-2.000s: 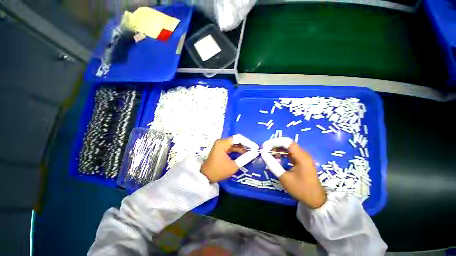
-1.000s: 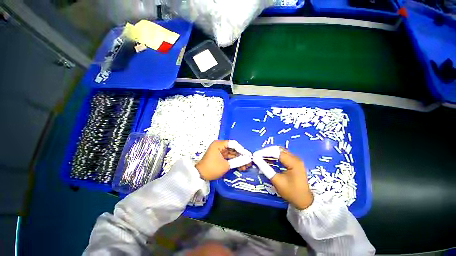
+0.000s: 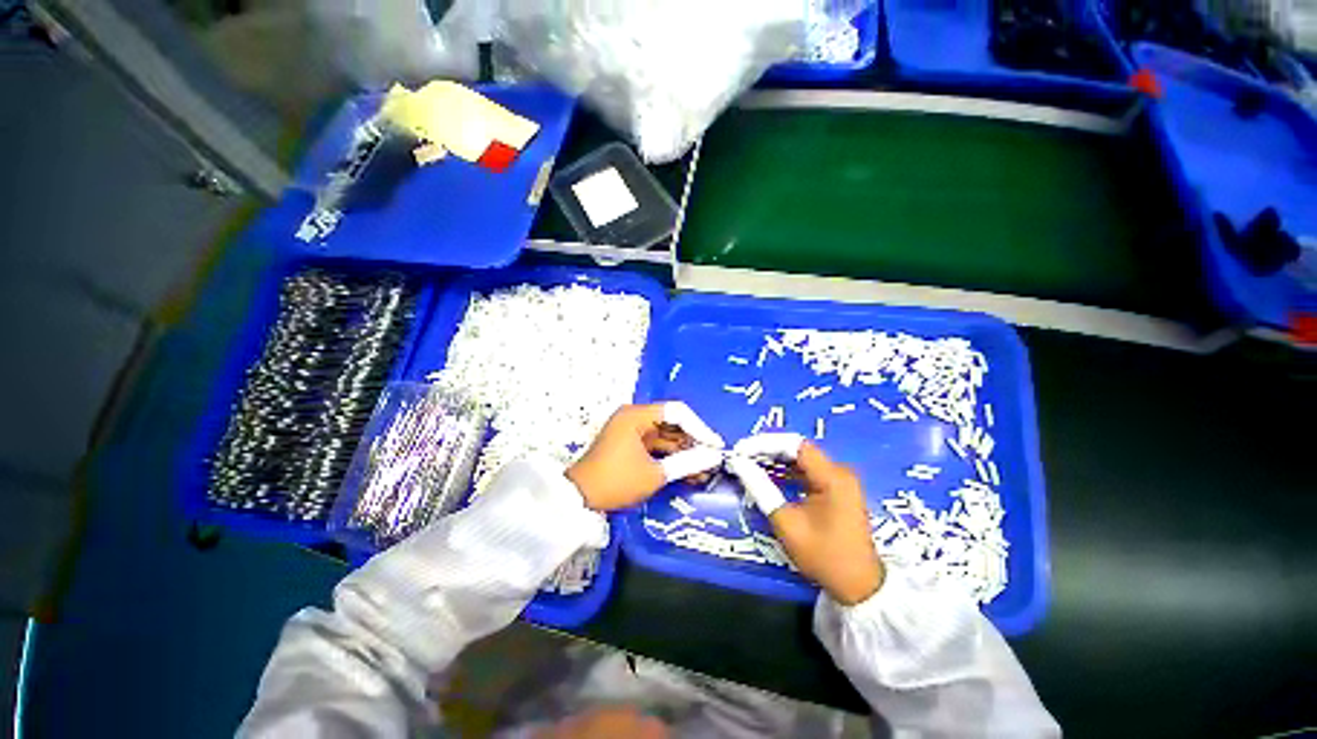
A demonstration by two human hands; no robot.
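Note:
My left hand and my right hand, with white finger cots on thumb and forefinger, meet fingertip to fingertip over the left part of the right work tray. Both hands pinch; something tiny is between the tips, too small to tell, perhaps a pin or sleeve. White sleeves lie loose in this blue tray, heaped at its far right and near right. The clear pin box with parallel silver pins stands left of my left hand, partly over the left bulk tray of white pieces.
Dark metal parts fill the far-left tray. Behind are a blue tray with yellow paper, a clear lid, a plastic bag and a green belt. Another blue tray stands at the far right.
The view has shifted, showing more of the bag and back trays. My hands stay together at the fingertips; their tips have drawn closer than two seconds ago.

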